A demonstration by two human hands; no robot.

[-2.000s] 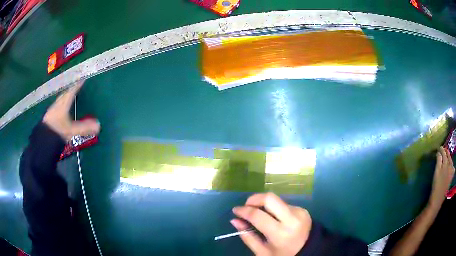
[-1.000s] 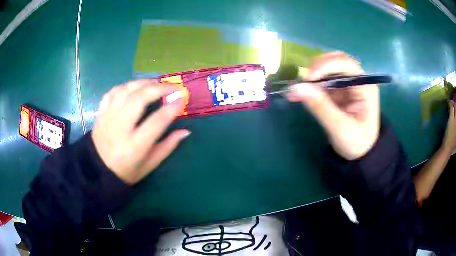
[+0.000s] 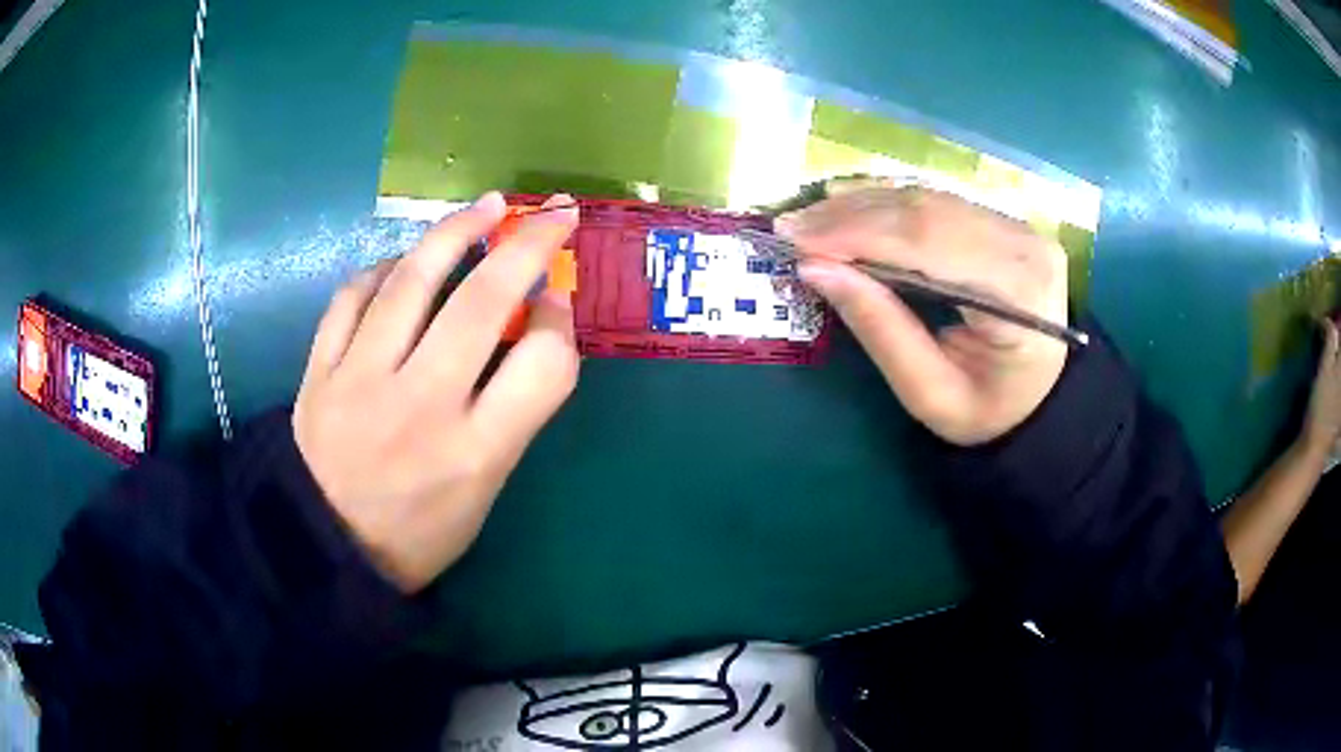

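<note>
A dark red phone housing [image 3: 610, 287] lies flat on the green table in front of me. A blue and white circuit board [image 3: 721, 287] sits at its right end and an orange part [image 3: 562, 273] at its left end. My left hand [image 3: 441, 360] lies over the left end, its fingers on the housing and orange part. My right hand [image 3: 941, 301] holds thin dark tweezers [image 3: 963, 298] like a pen. The tips are over the board's upper right part; whether they hold a tape piece cannot be told. A yellow-green adhesive sheet [image 3: 530, 118] lies just beyond the housing.
Another red phone unit [image 3: 86, 379] lies at the far left, past a thin white line on the table. An amber sheet stack [image 3: 1209, 18] shows at the top right. At the right edge are another person's arm [image 3: 1291, 470] and a yellow-green sheet [image 3: 1294, 316].
The view has shifted from the line to the near work area. The red housing now lies under my left hand. Over the last second, the tweezers moved left, from beside the housing onto the board.
</note>
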